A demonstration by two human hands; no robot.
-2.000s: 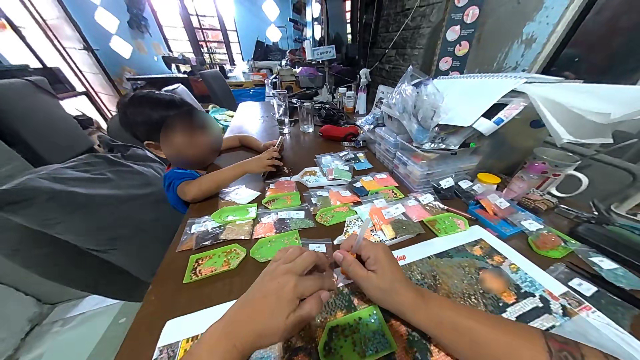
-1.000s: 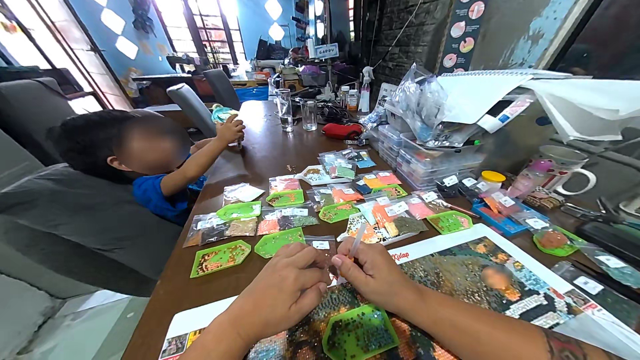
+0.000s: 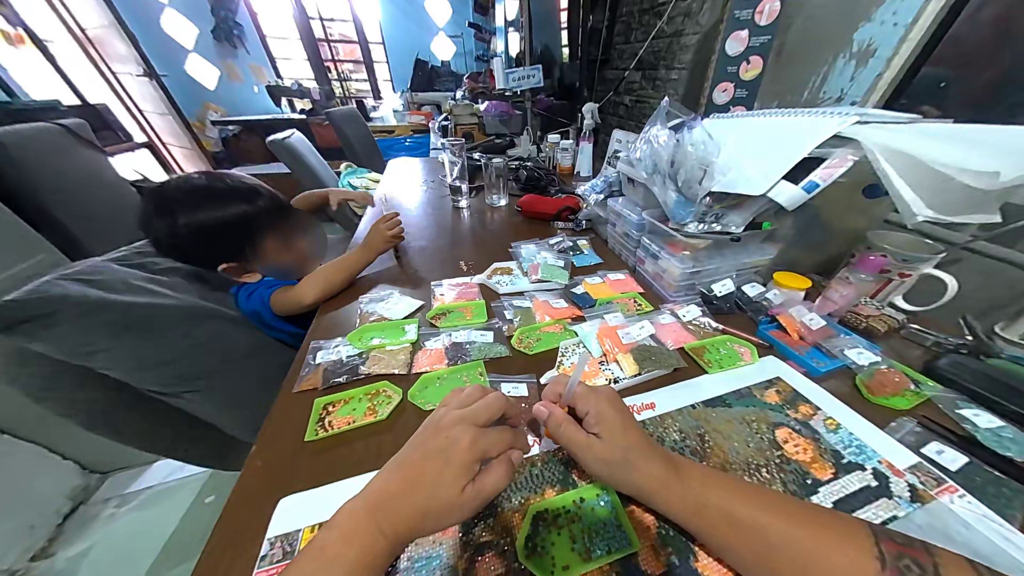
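Note:
My left hand (image 3: 472,448) has its fingers bent close to my right, touching a small clear zip bag (image 3: 516,389) whose lower part is partly hidden. With a pale translucent pen-like tool (image 3: 574,380) between its fingers, my right hand (image 3: 596,432) meets the left over the near edge of a diamond painting (image 3: 736,432). Below the hands, a green tray (image 3: 576,532) of dark beads rests on the picture. Further green trays (image 3: 352,410) and bags of coloured beads (image 3: 460,348) spread beyond. Whether the left fingers pinch the bag is unclear.
Another person (image 3: 272,248) sits at the table's left side, arms over its edge. Stacked clear plastic boxes (image 3: 696,256), a mug (image 3: 912,272) and a blue tray (image 3: 800,348) stand at right. Glasses (image 3: 495,182) and a red case (image 3: 549,207) are farther back.
The other person's arms have moved; one second ago a raised hand was near a turquoise item, and now both reach over the table edge. My hands stay close together.

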